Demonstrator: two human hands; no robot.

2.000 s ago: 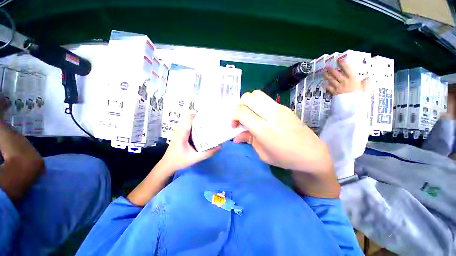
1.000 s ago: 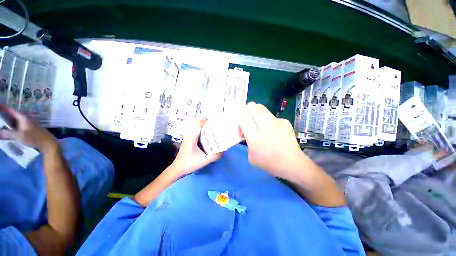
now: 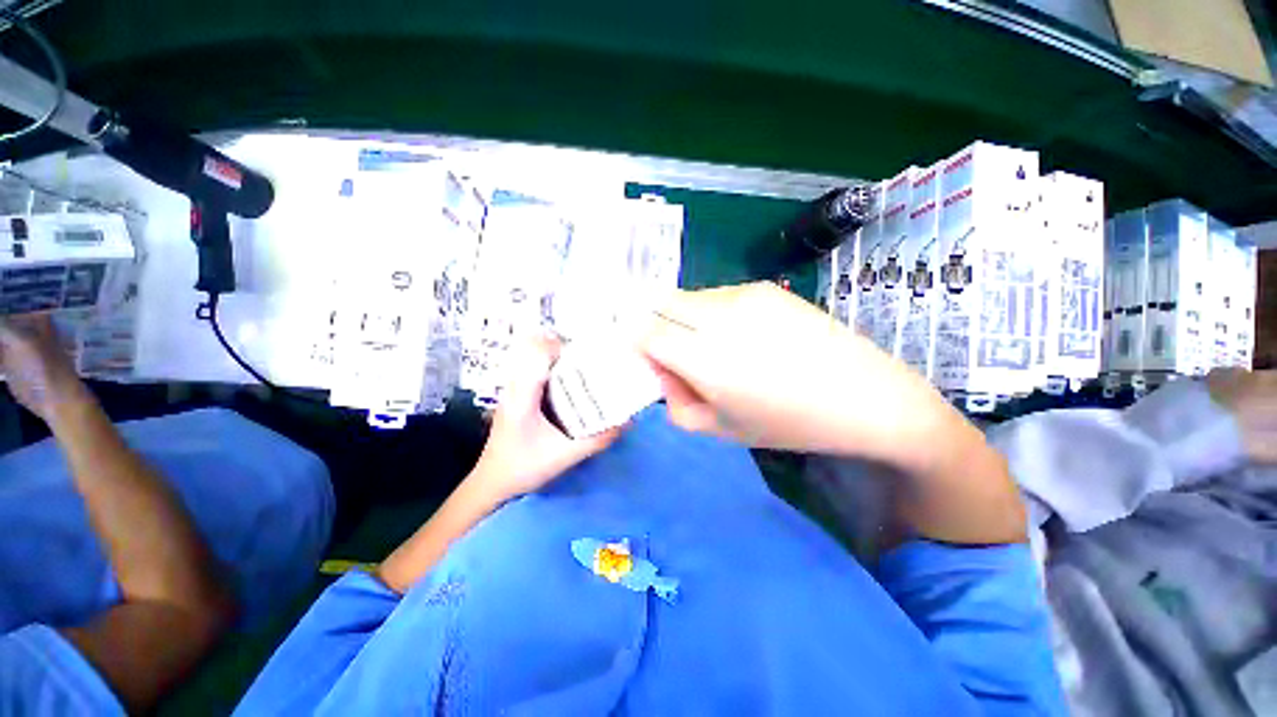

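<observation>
A long white retail box point(image 3: 605, 376) is tilted in front of my chest, its short end with dark printed lines facing me. My left hand point(image 3: 529, 427) holds its near end from the left, thumb on the side. My right hand point(image 3: 707, 357) is at its right side, fingers bent against the box; the fingertips are partly hidden. The box's far part is overexposed and merges with the white boxes behind it.
White boxes stand at left point(image 3: 396, 301) and right point(image 3: 992, 280). A black heat gun point(image 3: 210, 189) lies on the white board point(image 3: 287, 315); another heat gun point(image 3: 826, 224) points up beside the right boxes. Co-workers' arms show on both sides. A green surface point(image 3: 560, 84) lies behind.
My right hand has shifted and its forearm now lies flatter, elbow further right. My left hand still holds the box. The left co-worker lifted a box; the right co-worker's tilted box is gone from view.
</observation>
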